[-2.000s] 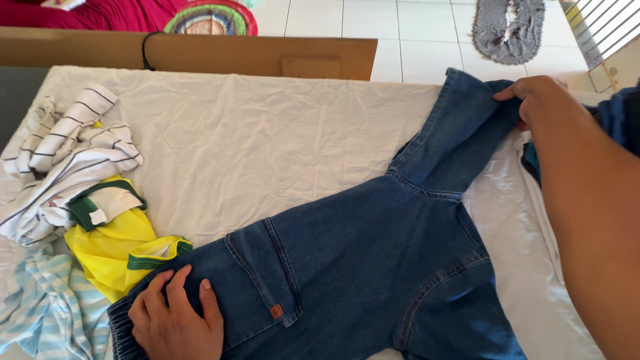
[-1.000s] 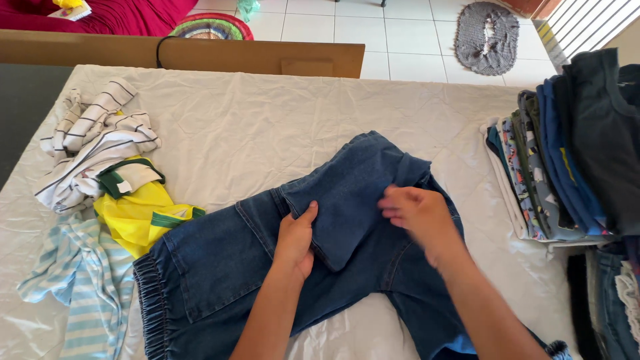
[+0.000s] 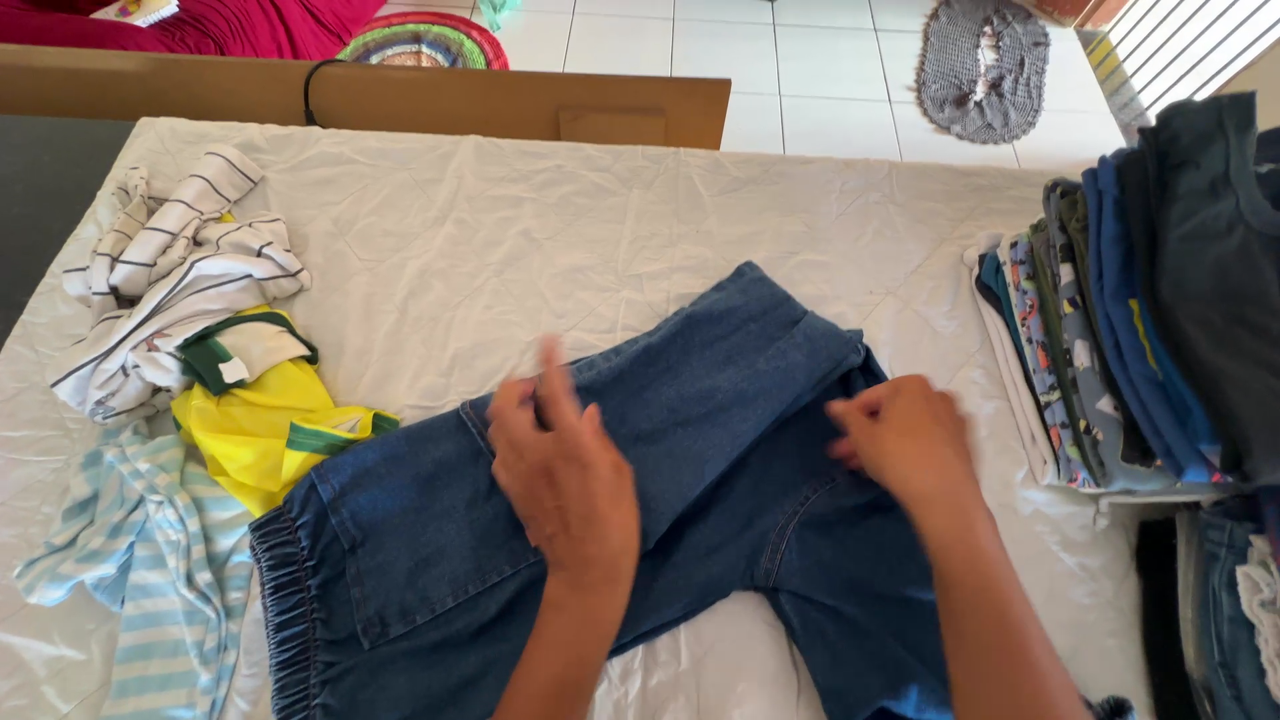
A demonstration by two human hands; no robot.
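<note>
A dark blue denim garment with a gathered elastic edge and a patch pocket lies spread across the white bedsheet. One section of it is folded over toward the lower left. My left hand, slightly blurred, hovers over the folded part, fingers apart and holding nothing. Over the right part of the denim is my right hand, its fingers curled and blurred; whether it pinches cloth is unclear.
At left lie a striped white garment, a yellow and green one and a light blue striped one. Folded clothes stand stacked at right, with more below. A wooden board runs along the far edge.
The denim sleeve, held out to the upper right two seconds ago, is now folded over the body. My left hand has lifted off the fold it was touching one second ago.
</note>
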